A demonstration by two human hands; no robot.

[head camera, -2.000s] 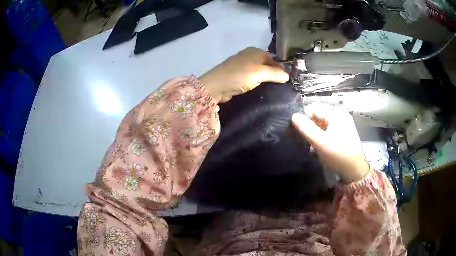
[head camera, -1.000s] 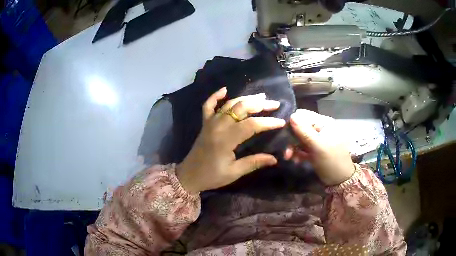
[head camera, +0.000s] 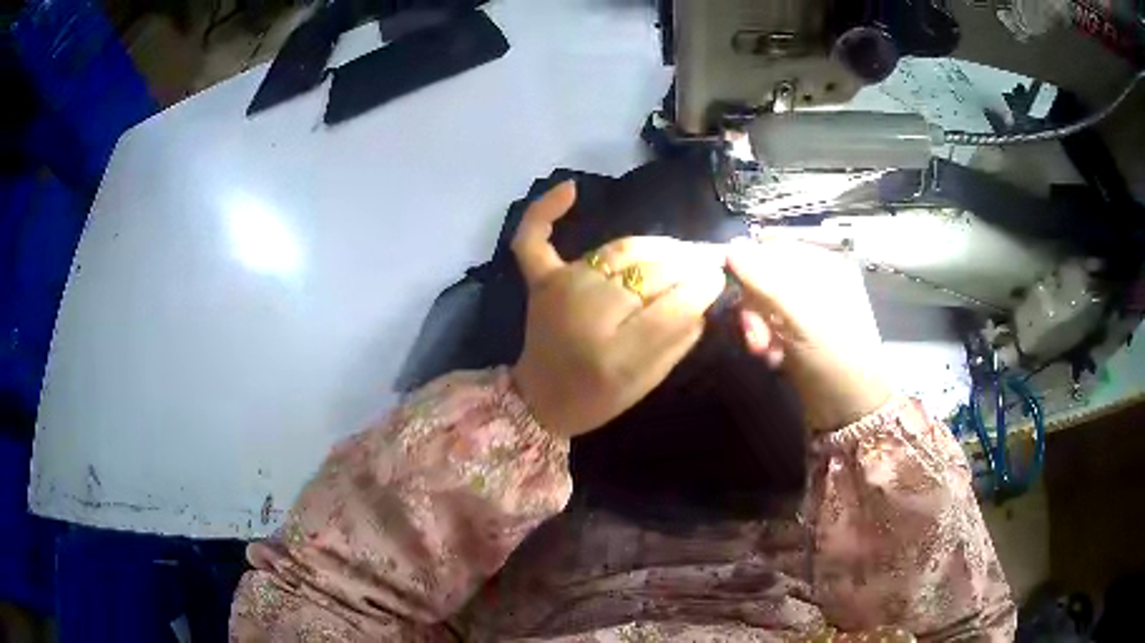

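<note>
A dark cloth panel [head camera: 703, 440] lies over the table's front edge and the lap, its far end by the needle area of the sewing machine [head camera: 804, 145]. My left hand [head camera: 615, 327], with a gold ring, lies on the panel, fingers bent and fingertips at the cloth edge. My right hand [head camera: 816, 327] pinches the same edge just right of it, below the machine head. The fingertips of both hands nearly touch. Bright lamp glare hides part of the fingers and the pinched edge.
Black cut pieces [head camera: 421, 63] lie at the back left of the white table [head camera: 163, 327]. Blue scissor-like loops [head camera: 1005, 433] hang at the right edge. A flexible metal tube [head camera: 1048, 136] runs at the upper right. Blue material [head camera: 82, 88] stands at the left.
Since one second ago, my left hand has moved slightly right, its fingers curling in beside my right hand. Earlier it was up beside the needle. The camera view has shifted a little.
</note>
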